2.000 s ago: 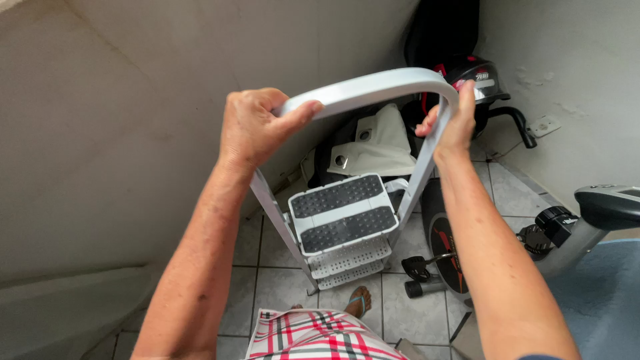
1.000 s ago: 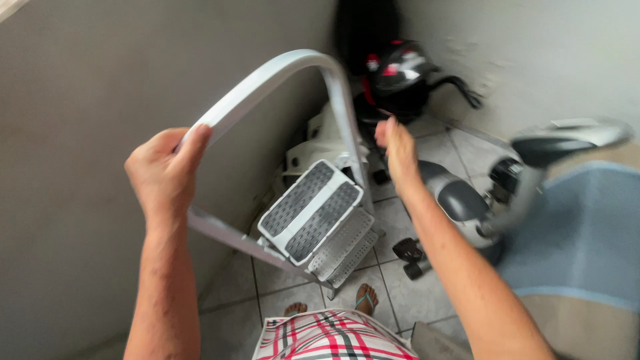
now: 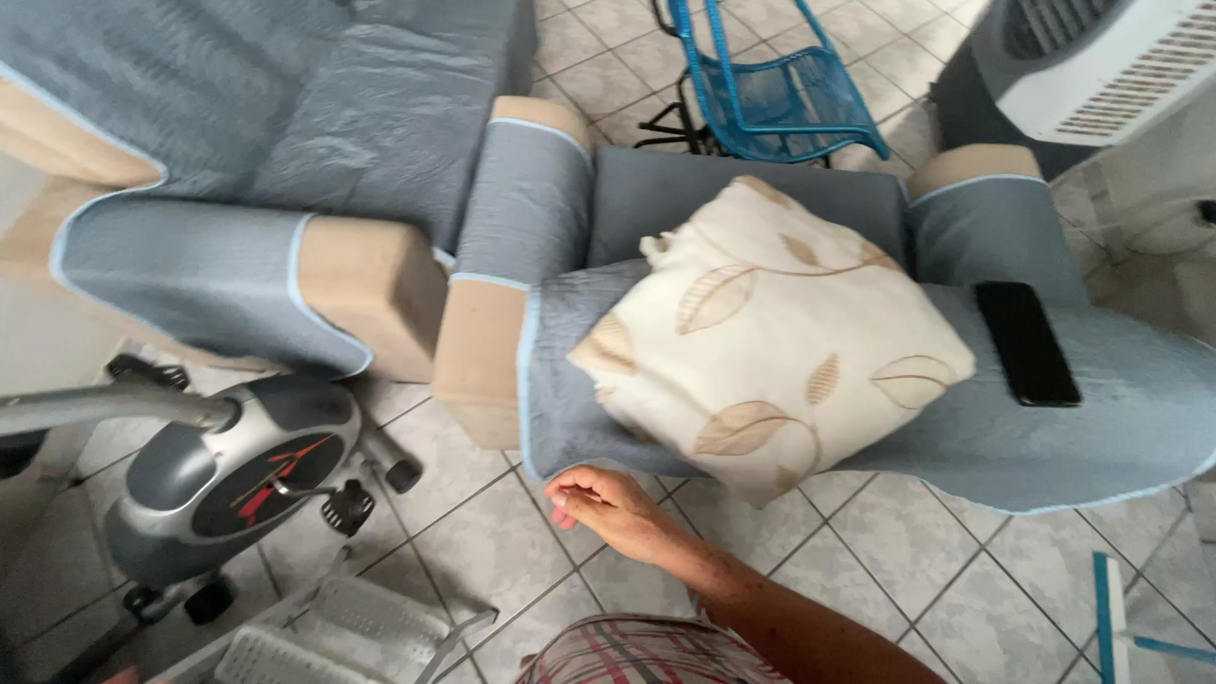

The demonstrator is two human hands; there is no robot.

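My right hand [image 3: 608,508] is over the tiled floor, just in front of the armchair's draped cover, its fingers loosely curled around nothing. Only a sliver of skin, seemingly my left hand [image 3: 122,675], shows at the bottom left edge; its fingers and grip are hidden. Close to it, the light grey metal step ladder [image 3: 366,613] is partly cut off by the frame. A cream cushion with a leaf pattern [image 3: 760,351] lies on the grey-blue covered armchair [image 3: 570,204]. Right of the cushion, a black smartphone [image 3: 1028,344] rests on the same cover.
An exercise bike [image 3: 171,475] stands at the left, near the ladder. Behind it is a covered sofa [image 3: 370,104]. Beyond the armchair are a blue corded chair [image 3: 798,95] and a white and grey vented appliance [image 3: 1092,76]. A blue and white floor squeegee [image 3: 1107,617] is at the lower right.
The view has swung far to the right, bringing in the armchair, cushion and phone. My right hand, on the ladder's rail two seconds ago, has come off it.
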